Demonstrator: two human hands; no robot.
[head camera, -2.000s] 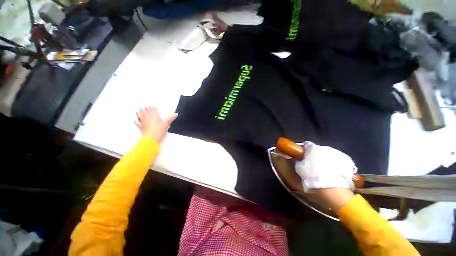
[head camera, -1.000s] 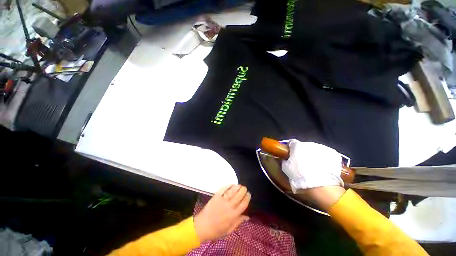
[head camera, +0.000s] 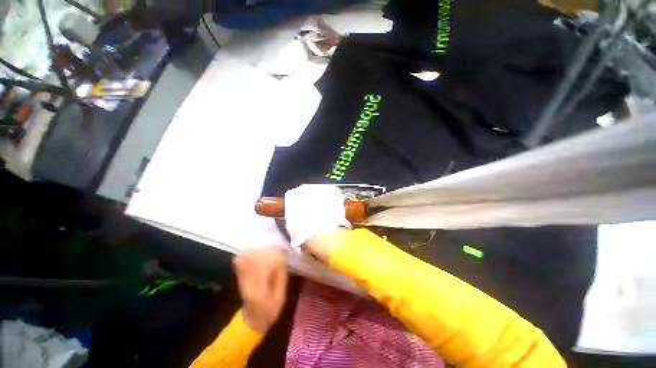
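Note:
The black garment body (head camera: 403, 136) lies across the white pressing table (head camera: 194, 165), its green "Supermiami" lettering turned on its side. My gloved right hand (head camera: 315, 215) grips the orange-brown handle of the steam iron (head camera: 272, 207) near the garment's left edge. The hand and forearm hide most of the iron's soleplate. The pale steam hose (head camera: 518, 187) runs from the iron to the right. My bare left hand (head camera: 262, 284) is blurred at the table's front edge, left of and below the iron; its fingers look curled, and I cannot tell whether it holds cloth. A small green tab (head camera: 472, 251) shows on the black cloth.
More black cloth with green lettering (head camera: 442, 29) lies at the back. A crumpled beige-white scrap (head camera: 309, 47) is at the back left. A dark machine surface (head camera: 72, 144) stands left of the table. Grey cloth is partly visible at the back right.
The iron and my right hand have moved left across the garment, drawing the hose over it. My left hand moved from the tabletop to the front edge, then left along it. The green tab has come into view.

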